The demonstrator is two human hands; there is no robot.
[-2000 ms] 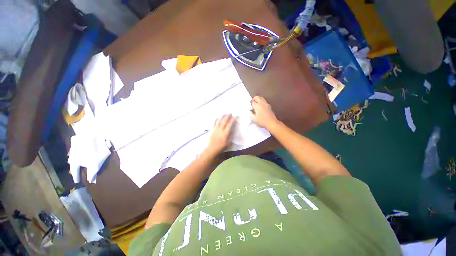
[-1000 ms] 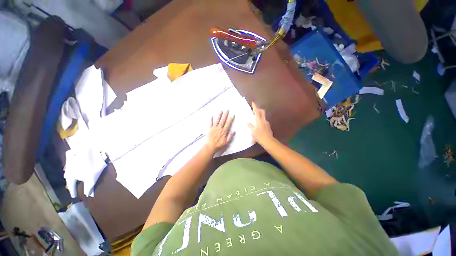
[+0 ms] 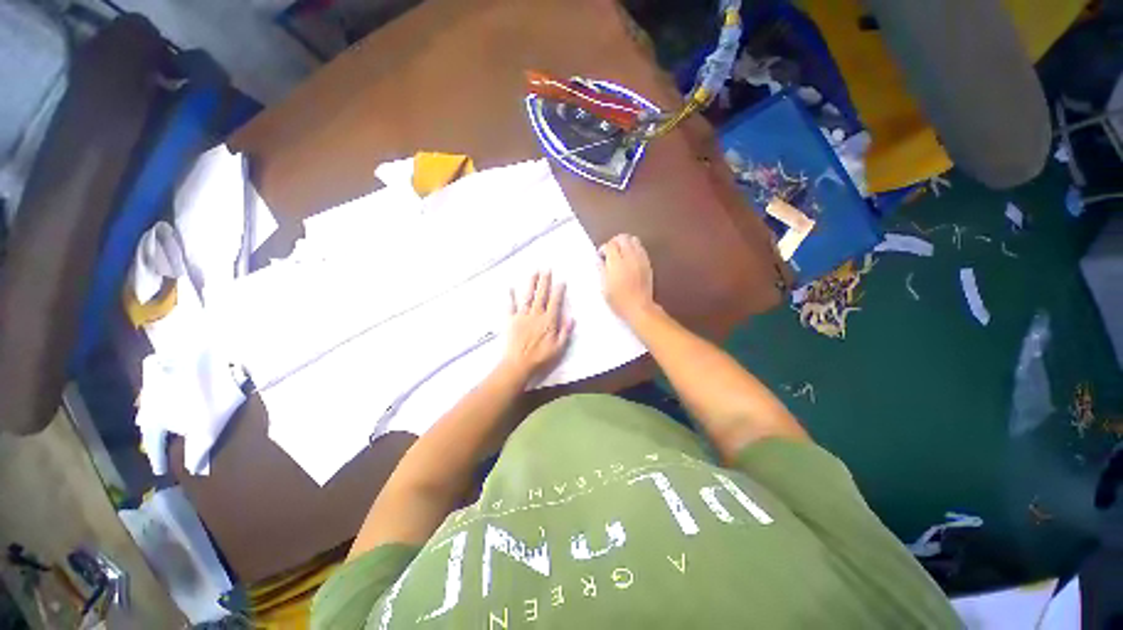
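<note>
A garment panel [image 3: 370, 302] lies white side up on the brown pressing table, with a thin dark seam line along it and a curved line nearer me. My left hand [image 3: 537, 326] lies flat on the panel, fingers spread. My right hand [image 3: 627, 273] is at the panel's right edge with fingers curled; whether it pinches the edge is too small to tell. The steam iron [image 3: 594, 123] stands on the table beyond the panel, untouched, its orange-brown handle up. A mustard patch [image 3: 441, 172] shows at the panel's far edge.
Crumpled white panels [image 3: 203, 295] lie at the table's left. A brown padded arm [image 3: 74, 209] is further left. The iron's hose [image 3: 718, 62] rises at upper right. A blue scrap bin [image 3: 819, 185] is right of the table [image 3: 714, 234]. Offcuts lie on the green floor.
My right hand has drawn its fingers in from a more extended pose at the panel's right edge. My left hand has flattened and spread on the panel. The view has shifted slightly.
</note>
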